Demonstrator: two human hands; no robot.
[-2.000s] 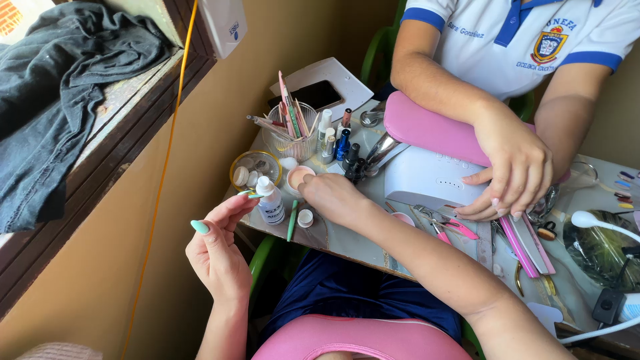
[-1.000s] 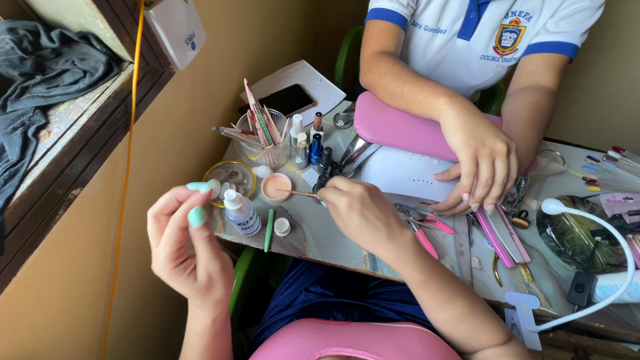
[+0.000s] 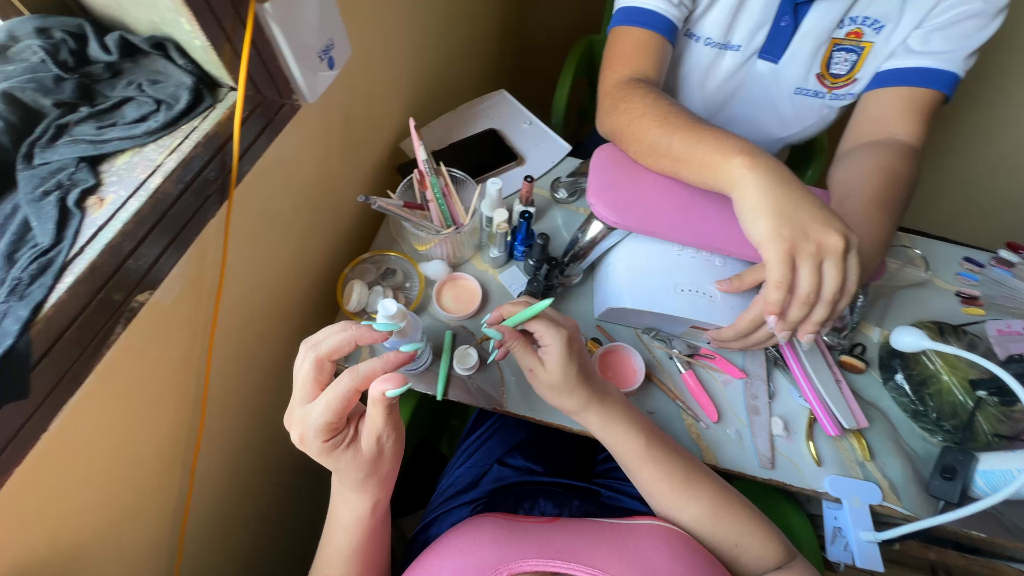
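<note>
My left hand is raised in front of the table's near left edge, its fingers bent and apart, with nothing visible between them. Behind its fingertips stands a clear bottle with a white cap, partly hidden. My right hand grips a slim tool with a green handle; its working tip is hard to make out. Just beyond lies an open jar of peach powder. Between my hands are a green stick and a small white jar. An open jar of pink powder is beside my right wrist.
Nail polish bottles and a clear cup of brushes and sticks stand behind. Across the table, a person's hands rest by a pink armrest and white nail lamp. Nippers and files lie right.
My right hand has drawn back from the peach powder jar, where the tool's tip was one second ago. My left hand's fingers, closer together then, are now spread.
</note>
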